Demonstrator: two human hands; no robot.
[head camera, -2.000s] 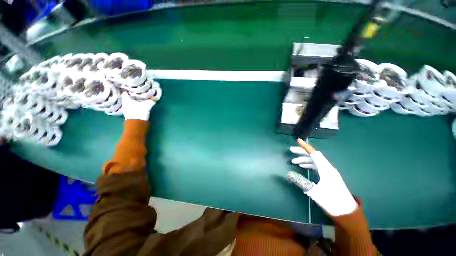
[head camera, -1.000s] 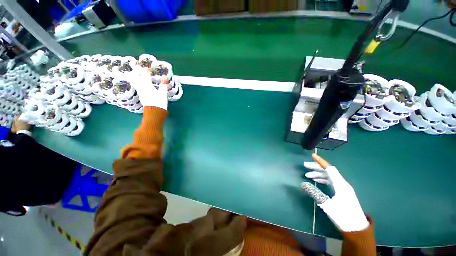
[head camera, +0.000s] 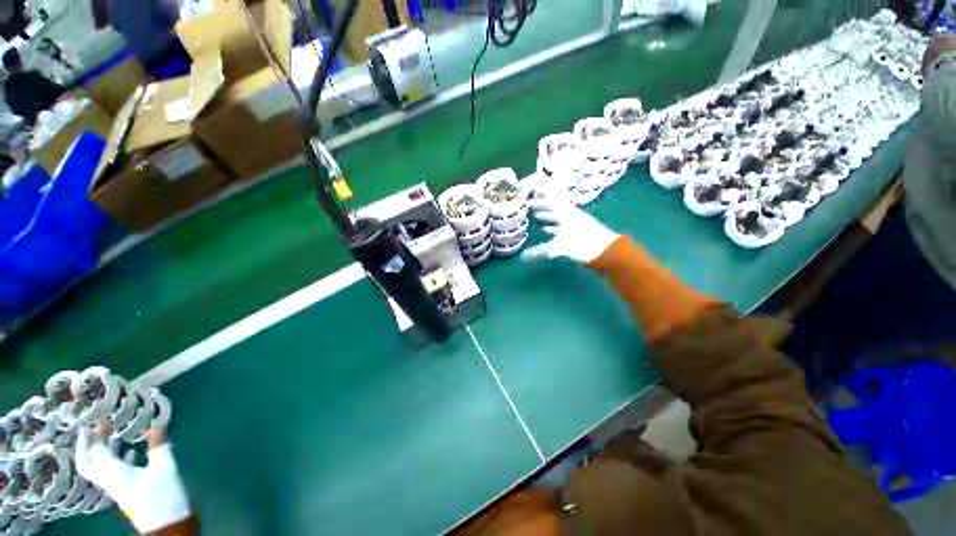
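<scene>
White round camera housings stand in leaning stacks at the lower left and just right of the screw feeder. My left hand, in a white glove with bare fingertips, is at the near end of the left stacks, fingers spread; whether it grips a housing is unclear. My right hand, gloved, reaches to the stacks right of the feeder, its fingers apart beside them, with no housing seen in its grasp. The black electric screwdriver hangs tilted over the silver-grey screw feeder, held by neither hand.
More housings fill the belt at the right, beside another person's sleeve. The green belt has a white stripe. Beyond it are cardboard boxes, a blue bin and hanging cables. A blue stool is below right.
The view has swung right. My right hand has moved from in front of the screwdriver to the stacks right of the feeder. My left hand remains at the left stacks, with its fingers now spread.
</scene>
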